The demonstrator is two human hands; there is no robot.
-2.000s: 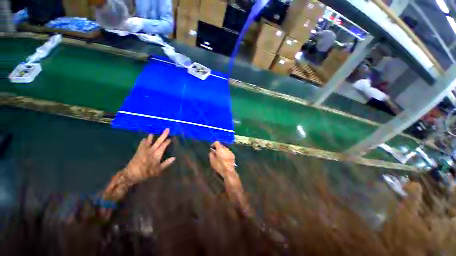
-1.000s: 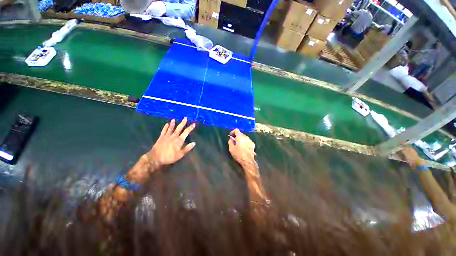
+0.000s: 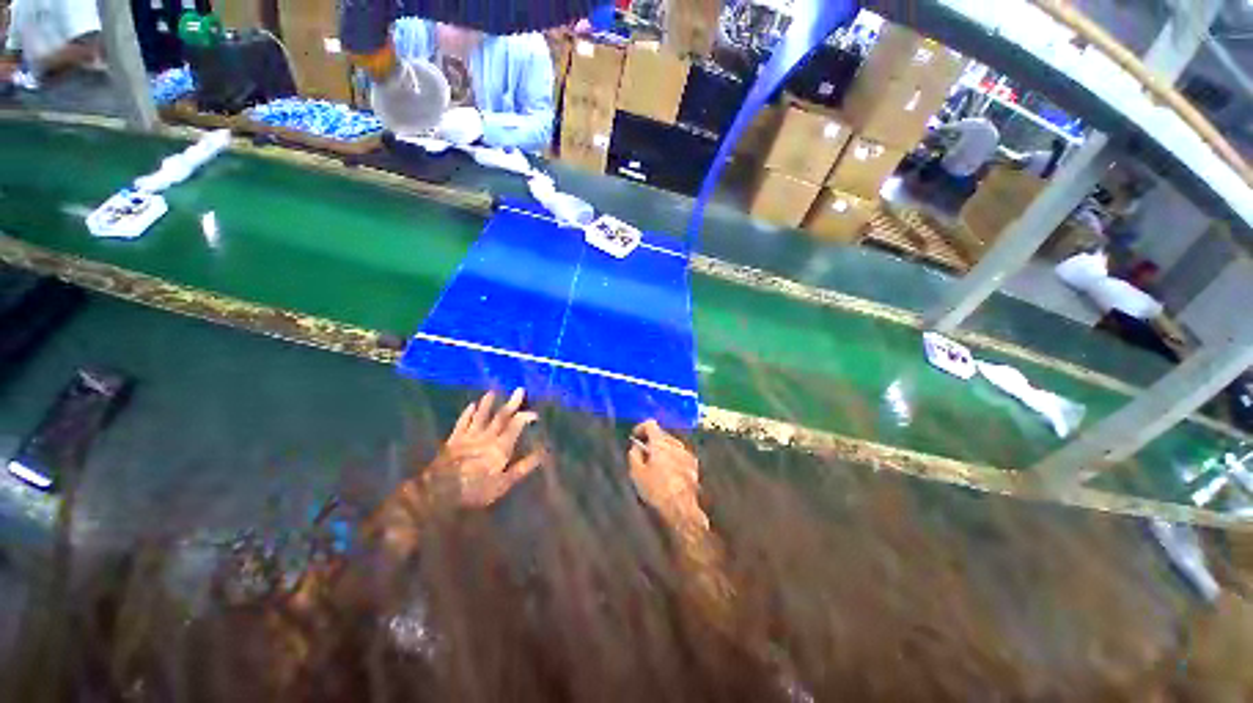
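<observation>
My left hand [image 3: 484, 451] lies with fingers spread on the dark bench just below the near edge of the blue mat [image 3: 550, 309], holding nothing. My right hand [image 3: 667, 474] is to its right, near the mat's lower right corner, with fingers curled; strands of brown hair partly cover it, and I cannot tell if something small is in it. A white open-cased unit [image 3: 613, 236] sits at the mat's far edge, with its bagged cord [image 3: 557, 199] trailing up and left.
The green conveyor [image 3: 330, 247] runs behind the bench. It carries another white unit at left [image 3: 127, 213] and one at right [image 3: 948, 354]. A dark rectangular device [image 3: 72, 423] lies on the bench at left. A person in light blue [image 3: 511, 89] stands across, beside cartons [image 3: 804, 144].
My view has shifted, so the mat and hands appear lower. The right-hand unit is now further left. The other person's forearm at the right is no longer visible.
</observation>
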